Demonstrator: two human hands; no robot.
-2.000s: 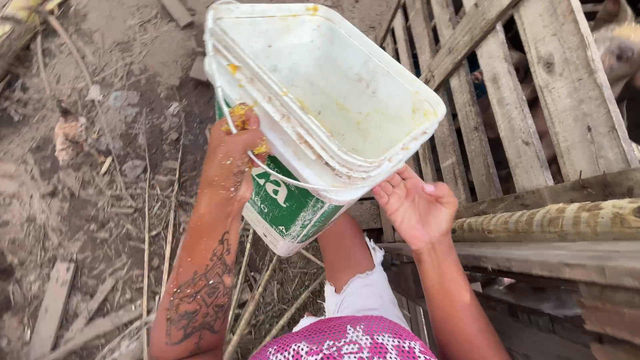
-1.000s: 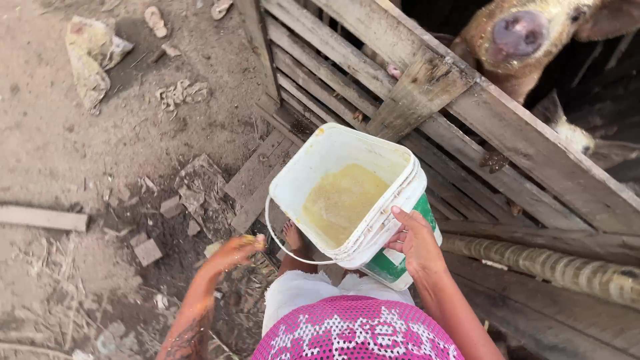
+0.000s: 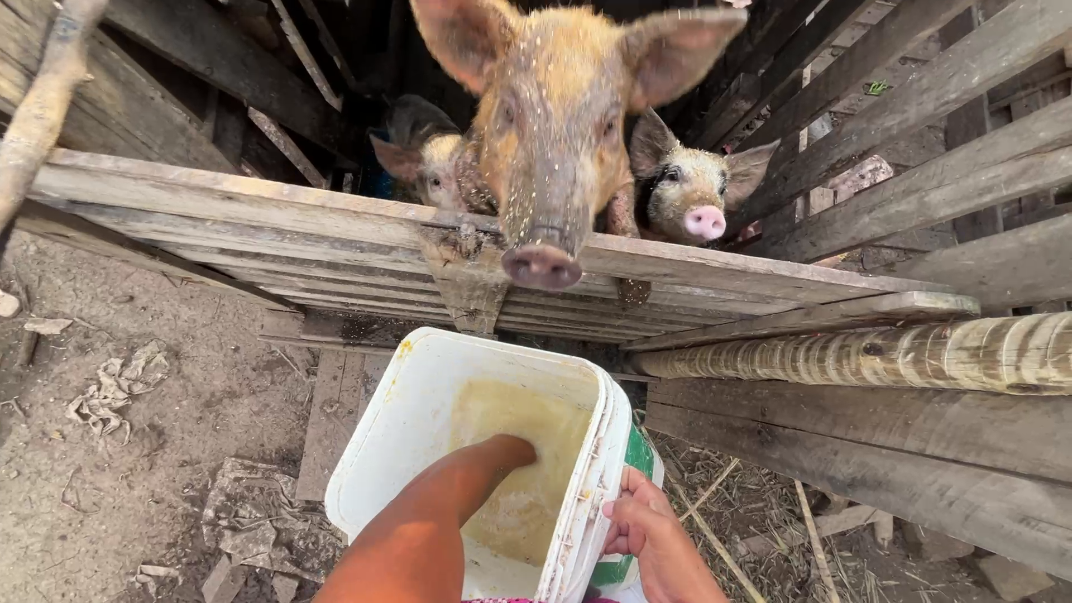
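Observation:
A white plastic bucket (image 3: 394, 419) with a green patch on its outer side stands tilted in front of me, murky yellow-brown liquid (image 3: 511, 519) at its bottom. My left hand (image 3: 515, 452) is down in that liquid; its fingers are hidden. With my right hand (image 3: 641, 519) I grip the bucket's right rim. Just beyond the bucket, a large tan pig (image 3: 557, 126) rests its snout over the top board of a wooden pen gate (image 3: 335, 205). Two smaller pigs flank it, a dark-eared one (image 3: 440, 167) at left and a spotted one (image 3: 691, 184) at right.
Slatted plank walls (image 3: 913, 176) enclose the pen on the right. A ringed round pole (image 3: 921, 352) runs above a wide board (image 3: 879, 435). A branch-like post (image 3: 42, 109) is at upper left. Crumpled dirty cloth or plastic (image 3: 121, 389) and wood scraps (image 3: 226, 578) lie on the dirt.
My left hand, outside the bucket one second ago, is now in its liquid. The right hand still holds the rim. The view has swung toward the pen, and the pigs now show fully.

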